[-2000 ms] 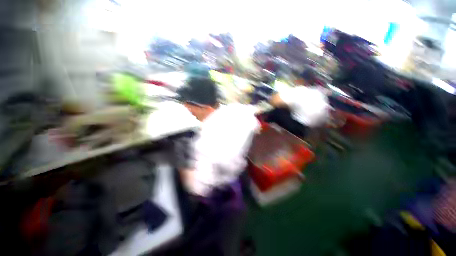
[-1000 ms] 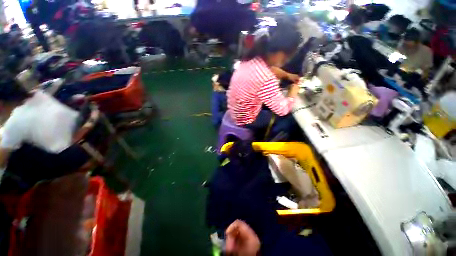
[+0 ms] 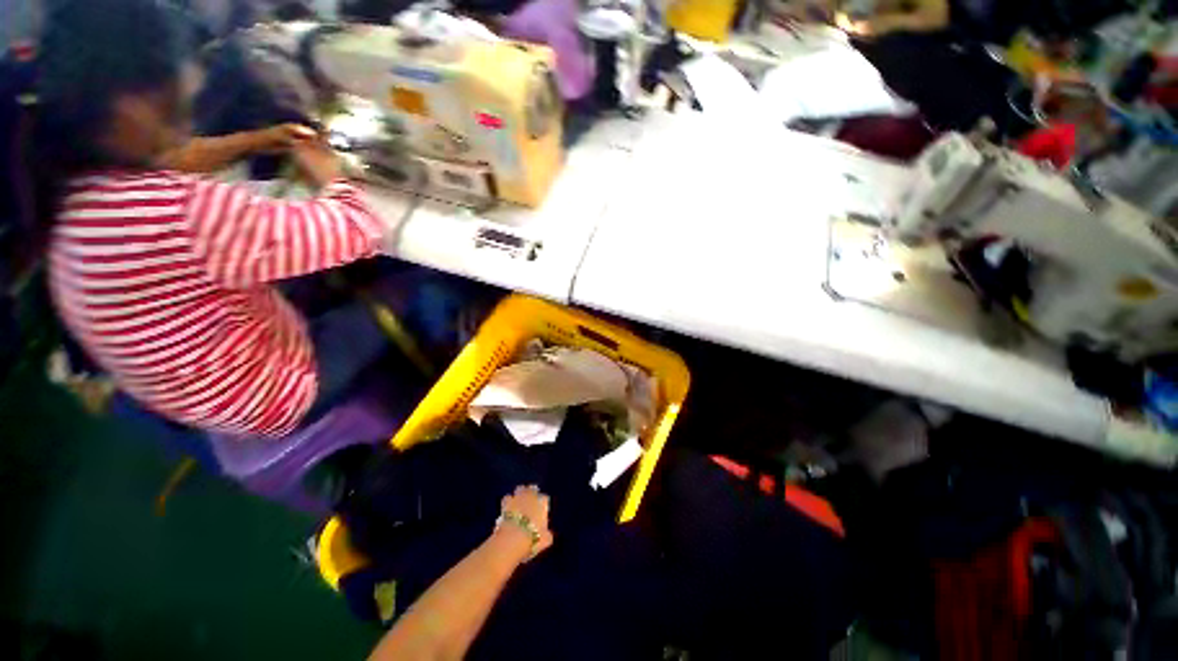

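Observation:
Dark navy cloth [image 3: 601, 568] lies in a large heap over the near part of a yellow plastic basket [image 3: 668, 375] and spreads to the right. My left hand [image 3: 525, 514], with a bracelet at the wrist, reaches in from the bottom edge. Its fingers are curled down on the navy cloth near the basket's middle; the fingertips are hidden. Beige pieces [image 3: 556, 381] and a small white piece [image 3: 616, 462] show in the far part of the basket. My right hand is not in view.
A long white sewing table [image 3: 723, 278] runs beyond the basket. A cream sewing machine [image 3: 1059, 239] stands right, a yellower one [image 3: 446, 110] upper left. A person in red-and-white stripes [image 3: 194, 284] sits left beside a purple seat [image 3: 291, 452]. Red-orange cloth [image 3: 988, 600] lies lower right.
The view has swung right and closer to the basket and table. My left hand has come further into view and is now down on the navy cloth. The right-hand sewing machine has come into view.

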